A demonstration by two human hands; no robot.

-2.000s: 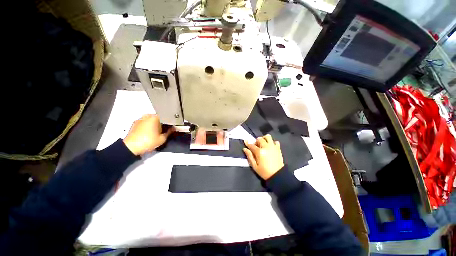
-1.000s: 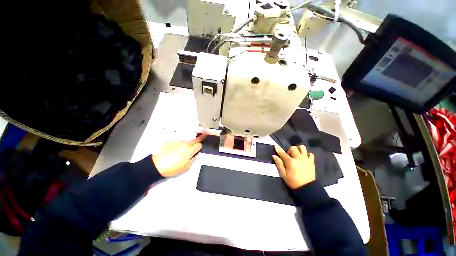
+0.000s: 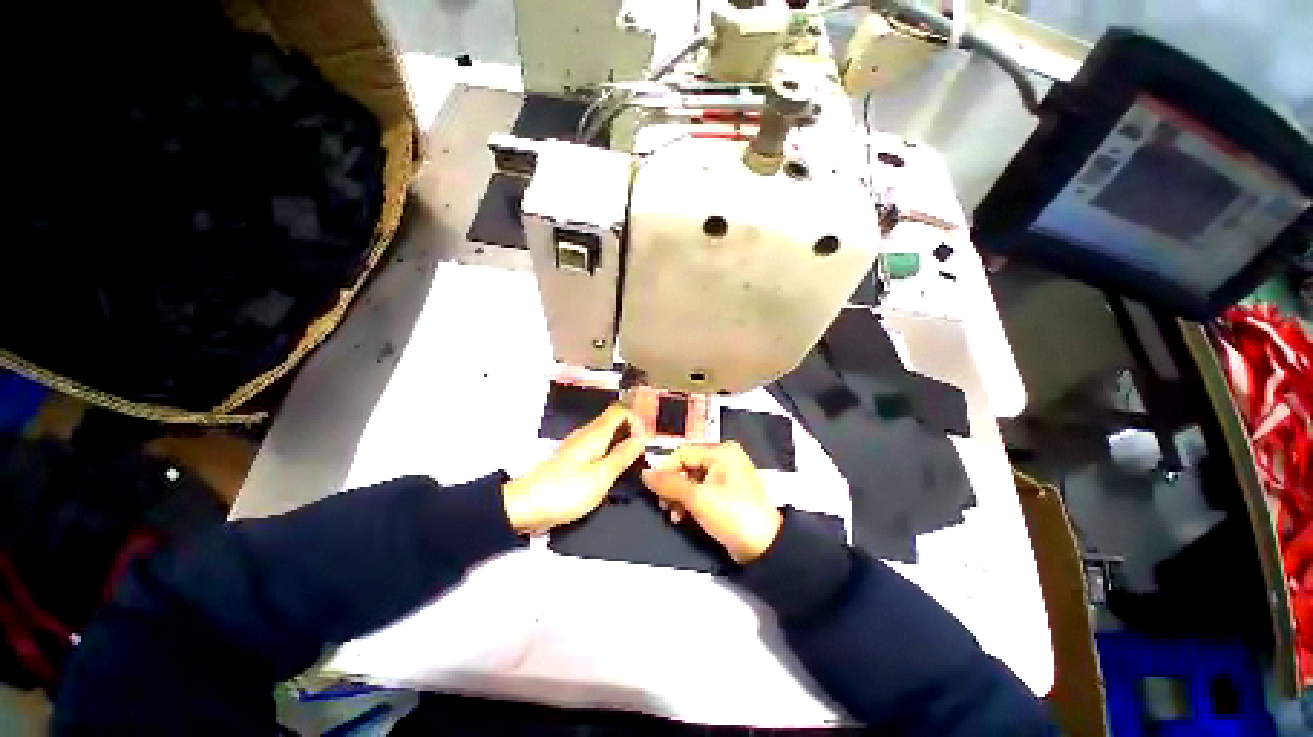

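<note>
The reddish-copper and silver presser clamp (image 3: pixel 650 431) sits under the cream-white machine head (image 3: pixel 742 281). A black fabric strip (image 3: pixel 759 439) shows on both sides of the clamp. Another black strip (image 3: pixel 612 537) lies in front, partly under my hands. My left hand (image 3: pixel 579 474) has its fingers extended together, fingertips at the clamp's front left edge. My right hand (image 3: pixel 716 498) is just right of it, with fingers curled and fingertips close together over the front strip. Whether either hand holds a small dark piece is unclear against the black fabric.
Loose black strips (image 3: pixel 890 458) overlap right of the clamp, with small dark squares on them. A large carton (image 3: pixel 396 166) of black pieces stands at left. A brown carton (image 3: pixel 1058 576) is at the table's right edge. A control screen (image 3: pixel 1159 180) is upper right.
My right hand has left the strip right of the clamp and moved left and nearer to me. My left hand has moved right to the clamp's front, so both hands are now close together.
</note>
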